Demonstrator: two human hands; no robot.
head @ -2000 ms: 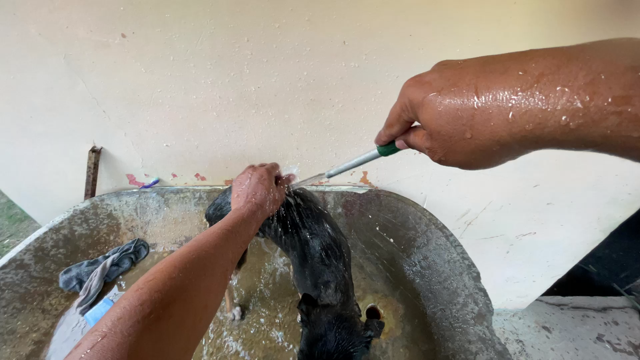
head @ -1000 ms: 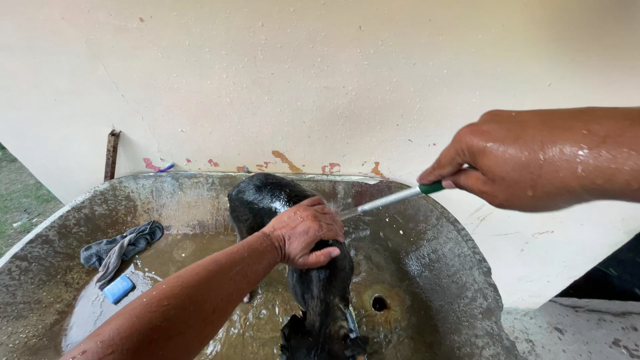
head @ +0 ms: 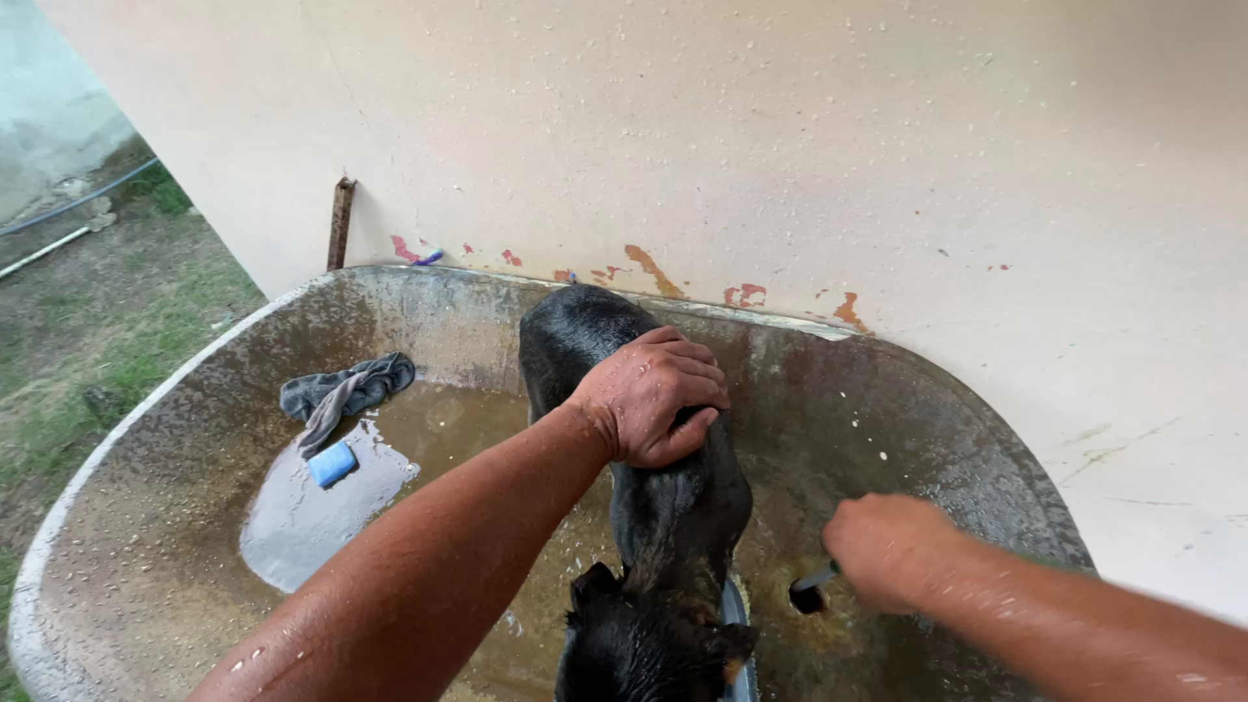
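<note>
A wet black dog (head: 678, 517) stands in a stone or concrete basin (head: 146, 458), its head toward the bottom edge of the view. My left hand (head: 655, 395) is curled over the dog's back, with the thumb on the near side. To the right of the dog, my right hand (head: 892, 548) grips a slim tool with a green handle and pale grey shaft (head: 817, 577). The shaft points down at the dark round hole (head: 806, 597) in the basin floor; whether it enters the hole is unclear. The tool's far end is hidden.
A wet grey cloth (head: 356, 390) and a blue bar (head: 332, 464), likely soap, lie at the basin's left. Shallow brownish water covers part of the floor. Behind rises a pale wall (head: 780, 146) with a rusty metal bar (head: 340, 224) against it. Grass (head: 127, 322) lies left.
My right hand has moved down with the tool, from beside the dog's back to near the hole. My left hand stays on the dog's back.
</note>
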